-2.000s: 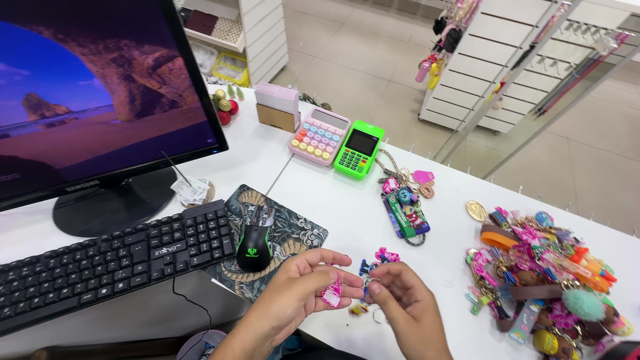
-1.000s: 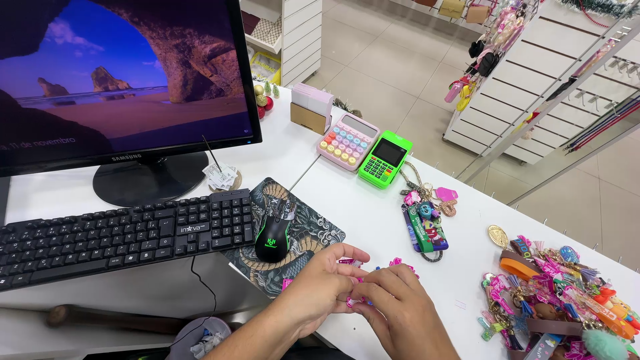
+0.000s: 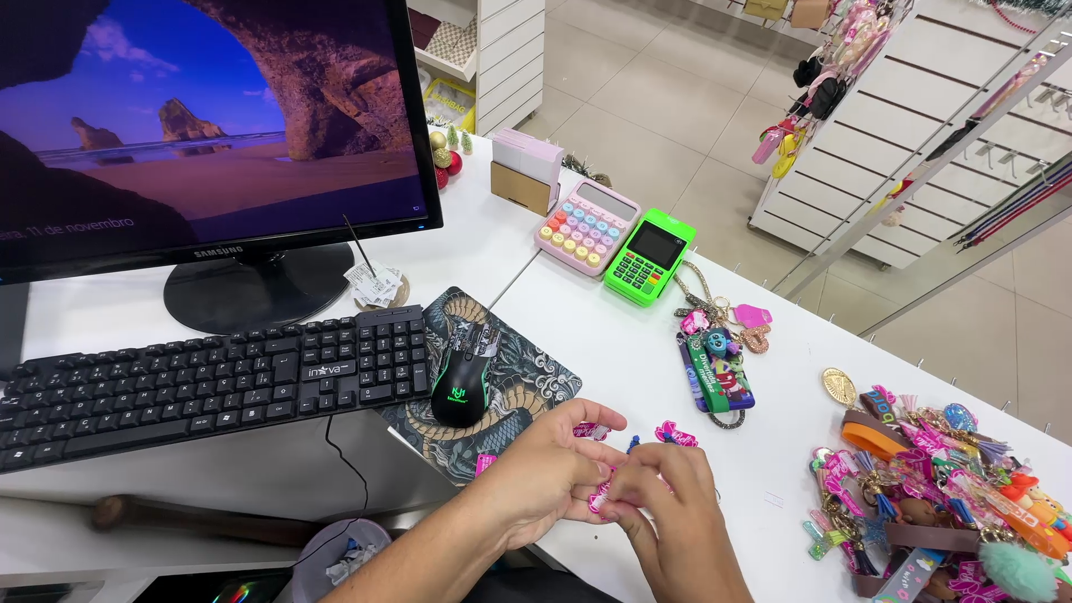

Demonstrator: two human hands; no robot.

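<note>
My left hand (image 3: 557, 473) and my right hand (image 3: 666, 502) meet over the white counter at the lower middle. Between their fingers is a small pink tag (image 3: 600, 496) with writing; both hands pinch it. Another pink tag (image 3: 590, 430) shows behind my left fingers. Just beyond my right hand lies a pink tag (image 3: 675, 434) with a dark blue piece beside it. A phone-shaped keychain (image 3: 717, 368) with cartoon figures and a cord lies farther up. At the right is a heap of keychains (image 3: 938, 494) with tassels, straps and a mint pompom.
A Samsung monitor (image 3: 209, 126), black keyboard (image 3: 218, 385) and black mouse (image 3: 462, 389) on a patterned mat (image 3: 536, 377) are at the left. A pink calculator (image 3: 589, 226) and green card terminal (image 3: 650, 256) stand near the back edge. A waste bin (image 3: 352, 553) is below.
The view has shifted. My hands have stayed together over the counter; the pink tag, visible on my left fingers two seconds ago, is now pinched between both hands.
</note>
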